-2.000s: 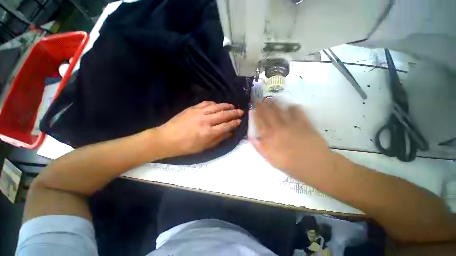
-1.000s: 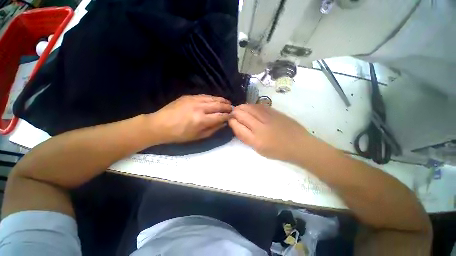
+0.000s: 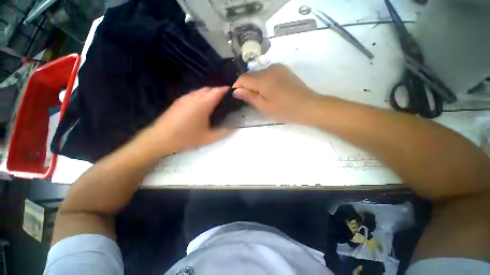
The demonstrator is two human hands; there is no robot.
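Observation:
The dark garment piece [image 3: 134,80] lies heaped left of the needle area, with a narrow part running between my hands. My left hand [image 3: 188,118] is blurred and lies on the cloth, its fingertips at the cloth edge and its thumb apart. My right hand [image 3: 274,94] pinches the cloth edge between thumb and fingers, close to the left fingertips. The sewing machine head [image 3: 231,11] is at the top, just beyond my hands. A cream ribbed knob [image 3: 251,50] sits beside the needle area. The presser foot cannot be made out clearly.
A red plastic basket [image 3: 33,118] stands left of the cloth. Black-handled scissors [image 3: 413,88] and slim silver tweezers [image 3: 346,35] lie at the right. The wooden table edge [image 3: 279,187] runs in front of the body. A plastic bag with scraps [image 3: 395,220] is below it.
The view has shifted, showing the machine head higher and smaller. My left thumb has spread from its fingers and the cloth's front edge has drawn back. My right hand has turned, its thumb now visible pinching the edge.

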